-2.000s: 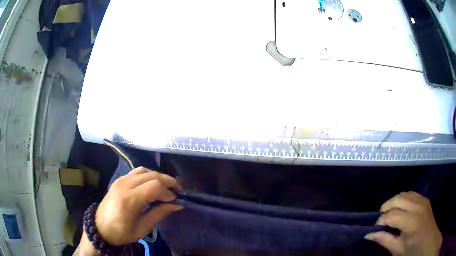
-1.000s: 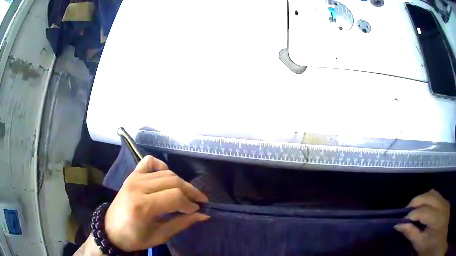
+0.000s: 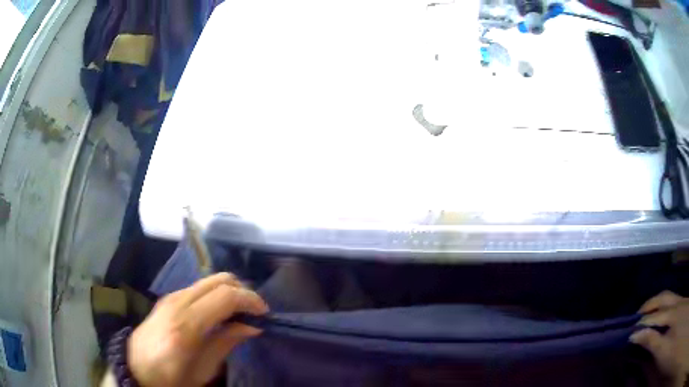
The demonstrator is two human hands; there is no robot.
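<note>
A dark navy fabric piece [image 3: 446,325] is stretched in front of the table's front edge, with a folded or seamed line running along it. My left hand [image 3: 185,325] pinches its left end and also has a thin metallic and yellowish tool [image 3: 198,246], likely snips, pointing up from the fingers; the image is blurred there. My right hand [image 3: 665,332] pinches the right end of the fabric and is partly cut off by the right edge of the picture.
The white machine table [image 3: 302,136] has a measuring strip [image 3: 483,240] along its front edge. The presser foot area [image 3: 531,15] is at the top. A smartphone [image 3: 625,94] and black-handled shears [image 3: 672,189] lie at right. Dark fabric [image 3: 125,83] hangs at upper left.
The view has shifted, so the presser foot area and shears now show. My hands are spread slightly wider along the fabric, which stays gripped at both ends.
</note>
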